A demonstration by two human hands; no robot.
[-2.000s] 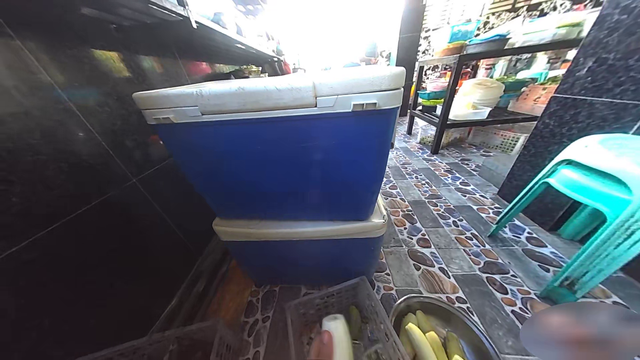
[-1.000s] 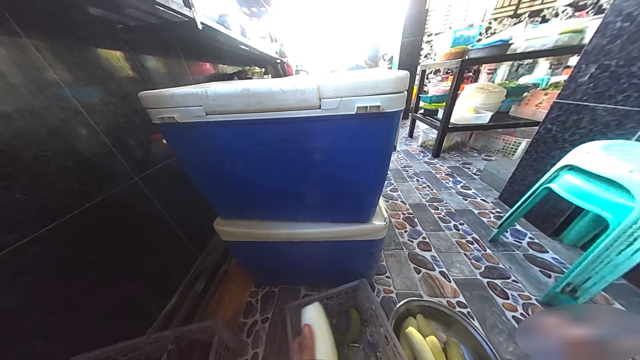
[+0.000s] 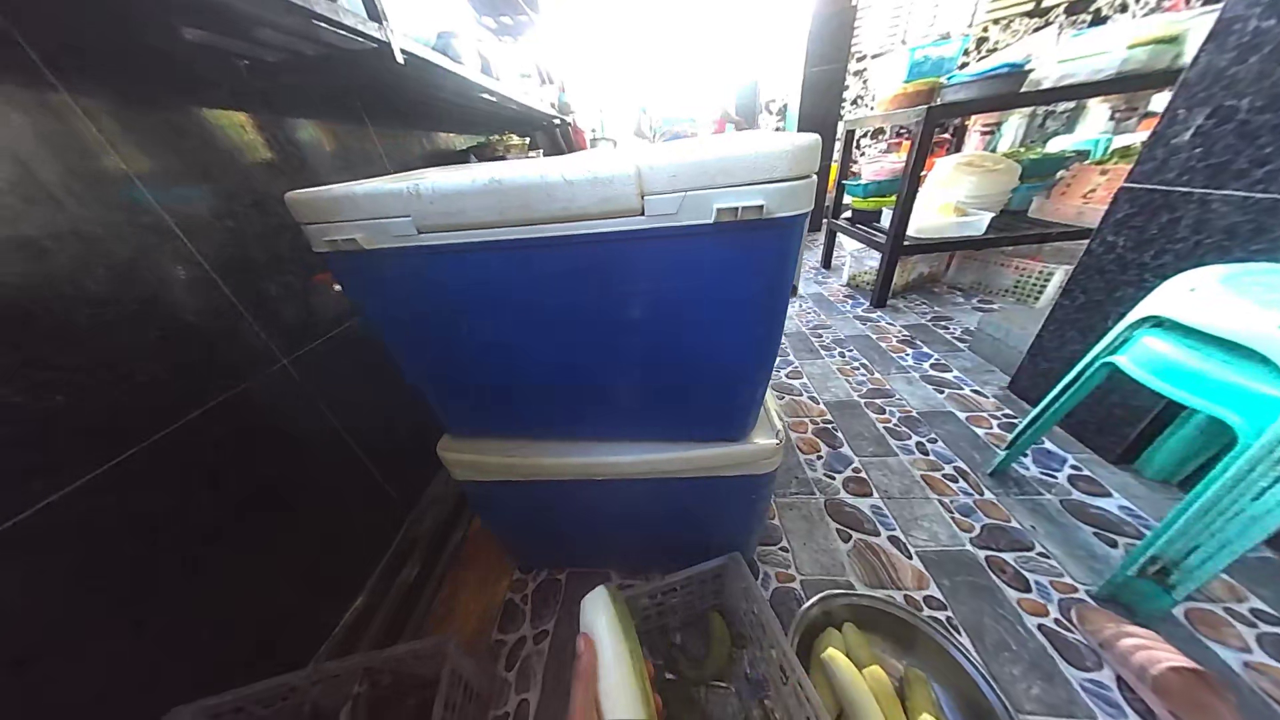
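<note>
At the bottom centre, fingers of a hand, seemingly my left hand (image 3: 583,680), grip a long pale vegetable (image 3: 612,650), white with a strip of green skin along its right side. It stands tilted over the left edge of a grey plastic crate (image 3: 745,600), which holds a green vegetable (image 3: 717,648) and dark scraps. Right of the crate, a round metal basin (image 3: 945,640) contains several peeled, pale yellow-green vegetables (image 3: 850,685). My right hand cannot be made out.
Two blue cooler boxes with white lids, the upper one (image 3: 590,330) on the lower (image 3: 630,520), stand directly ahead. A second crate (image 3: 330,680) is at lower left. Green plastic stools (image 3: 1190,370) stand right, beyond the patterned floor (image 3: 900,520). A black rack (image 3: 905,200) holds containers behind.
The pale vegetable has moved left from its place over the crate two seconds ago, and more of its length shows. The coolers, basin and stools have stayed put.
</note>
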